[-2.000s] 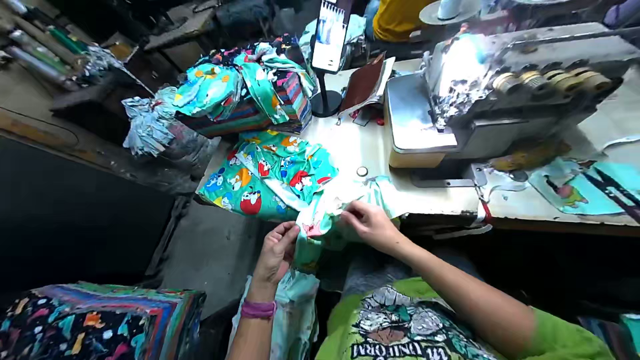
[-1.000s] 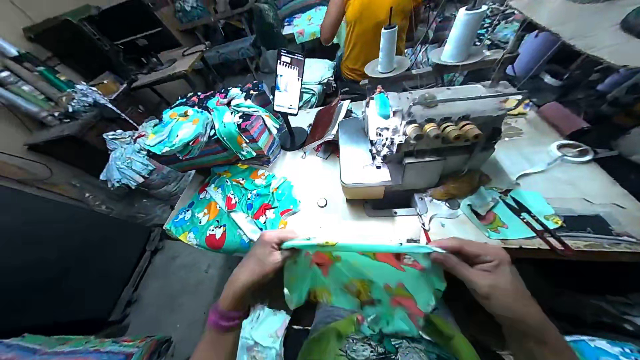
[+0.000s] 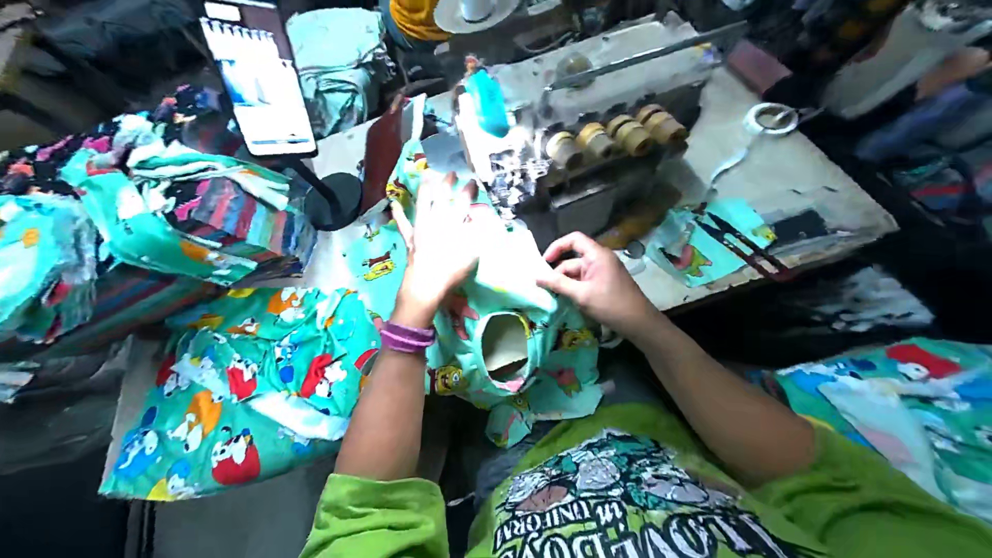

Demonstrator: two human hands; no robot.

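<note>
A mint printed fabric garment piece (image 3: 558, 349) lies partly on the sewing table and hangs over its front edge, with a round opening facing me. My left hand (image 3: 446, 232), a purple band at its wrist, rests flat on the cloth with fingers spread, near the machine's needle area. At the cloth's right edge, the thumb and bent fingers of my right hand (image 3: 585, 279) pinch the fabric. Just beyond both hands stands an overlock sewing machine (image 3: 612, 170) under a bright light. Glare hides part of the cloth and the needle.
Printed green fabric (image 3: 256, 387) lies at the left, beside a bundled cloth stack (image 3: 232, 217). A phone (image 3: 260, 85) stands on a round-based holder. Thread snips (image 3: 744, 244) lie on a fabric scrap (image 3: 705, 256) at the right, with a tape roll (image 3: 771, 118) behind.
The cloth was stretched between both hands in front of the table a second ago; now it lies at the machine. My left hand has moved forward onto it. The view has shifted closer.
</note>
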